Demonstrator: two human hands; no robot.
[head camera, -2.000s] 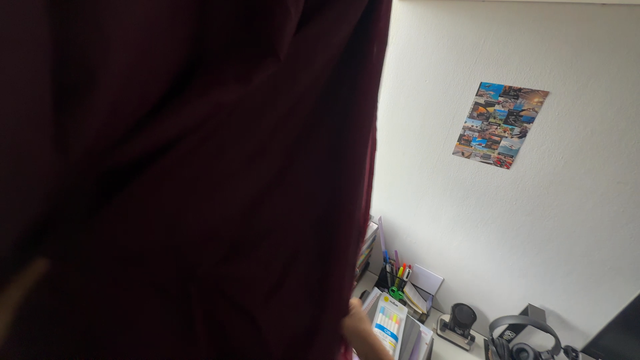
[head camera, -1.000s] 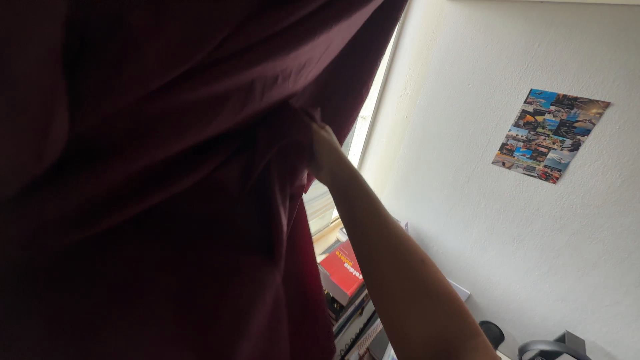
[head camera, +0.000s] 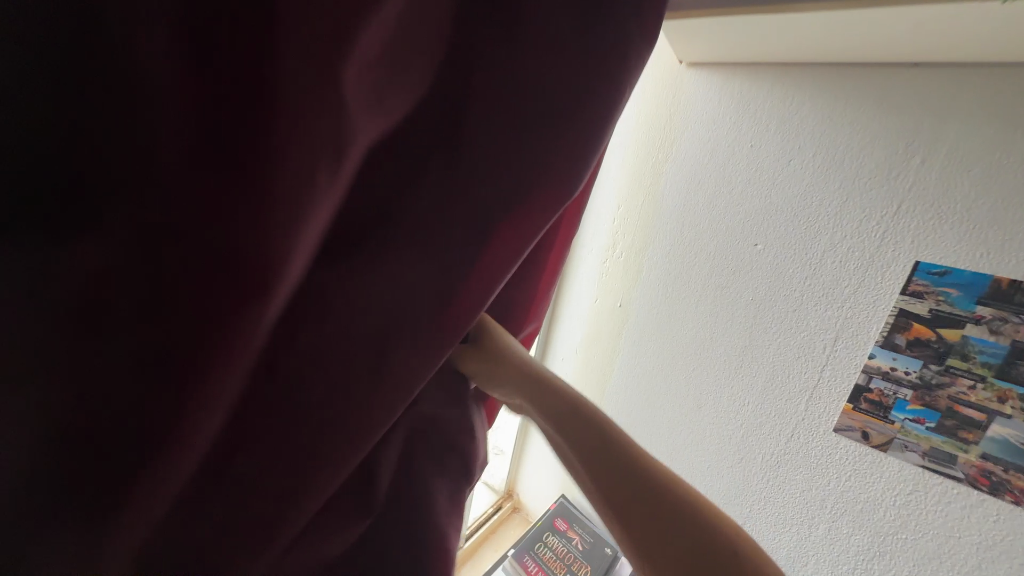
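Observation:
A dark maroon curtain (head camera: 320, 264) hangs in folds over the left and middle of the head view. My right hand (head camera: 492, 364) grips the curtain near its right-hand edge, with the fingers hidden behind a fold. The bare forearm reaches up from the lower right. Bright light comes past the curtain's edge from a window (head camera: 498, 456). My left hand is not visible in this frame.
A white textured wall (head camera: 744, 304) fills the right side, with a photo collage poster (head camera: 952, 384) on it. Below the forearm, books (head camera: 564, 548) lie by the window sill (head camera: 492, 532). A pale ledge (head camera: 840, 36) crosses the top right.
My right hand was low by the curtain's edge, then rose and took hold of the cloth. The view has shifted, so the desk items and headphones are out of frame.

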